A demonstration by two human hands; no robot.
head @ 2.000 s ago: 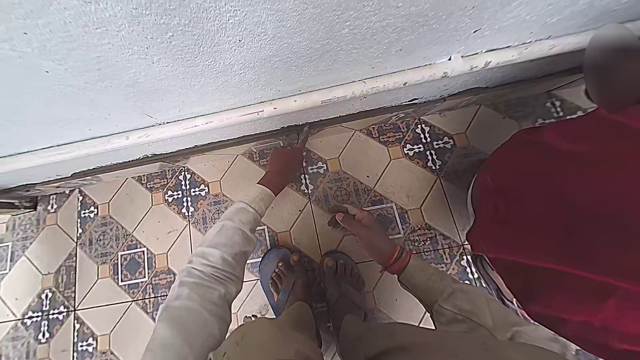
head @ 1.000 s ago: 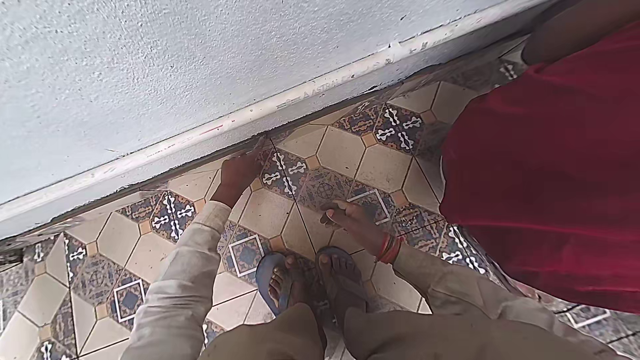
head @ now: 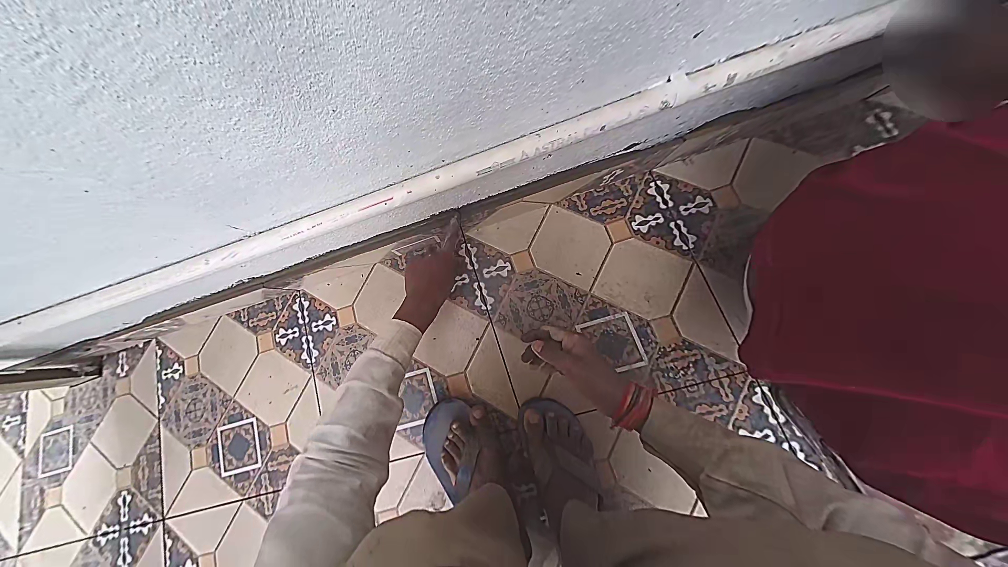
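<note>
My left hand (head: 431, 279) reaches down to the patterned floor tiles (head: 571, 248), close to the foot of the wall. Its fingers meet a floor joint near the wall's edge; whether they hold something small cannot be told. Over the tiles, to the right and nearer my feet, is my right hand (head: 579, 362), with its fingers curled and a red band on the wrist. Something dark shows at its fingertips, too unclear to name. A pale pipe (head: 504, 161) bearing print runs along the base of the white textured wall (head: 315, 102).
My feet in blue flip-flops (head: 447, 453) stand below and between my hands. At the right, close by, is another person in a dark red garment (head: 882, 315). A dark edge (head: 51, 374) shows at the far left, by the wall.
The view has shifted and turned somewhat. Both hands remain low over the tiles, the left by the wall; no grasp or release is plain.
</note>
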